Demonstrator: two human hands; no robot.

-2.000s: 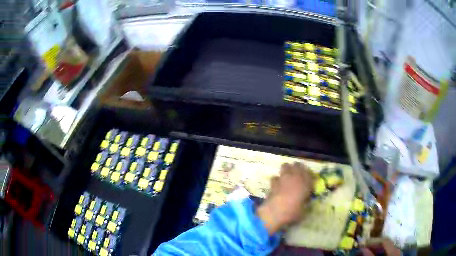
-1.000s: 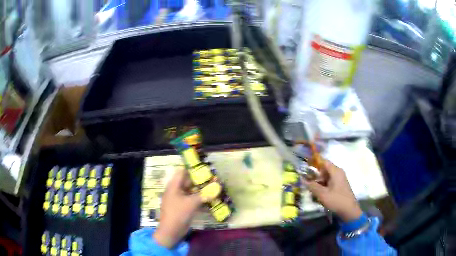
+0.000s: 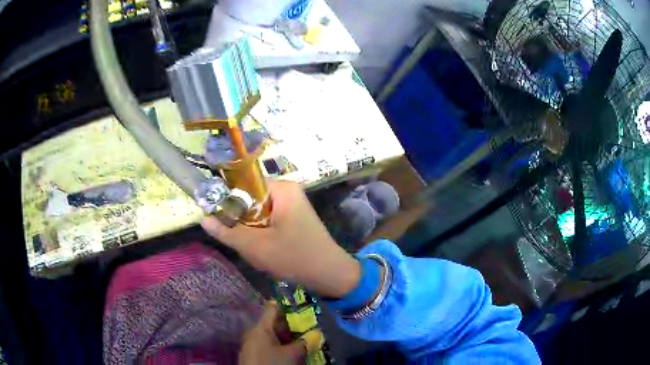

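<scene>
My right hand (image 3: 289,235) grips the orange-brown body of the glue gun (image 3: 246,182), whose silver finned block (image 3: 215,84) points up. The pale grey supply hose (image 3: 128,107) curves down to a metal fitting (image 3: 214,197) beside my right thumb. My left hand (image 3: 269,343), low in the view and partly cut off by the bottom edge, holds a power supply board (image 3: 303,321) with yellow blocks. The board is below my right wrist, and its upper end is partly hidden. The gun's lower end is hidden by my right hand.
The cardboard-covered worktop (image 3: 78,153) is at left, with a dark smear on it. A black bin (image 3: 43,64) with yellow characters stands behind. A large black fan (image 3: 584,128) is at right. Round grey objects (image 3: 369,207) sit below the worktop edge. My patterned reddish lap (image 3: 178,306) is below.
The view has swung right and down. My right hand now holds the gun upright over my lap. My left hand has moved the board from above the worktop to beneath my right wrist.
</scene>
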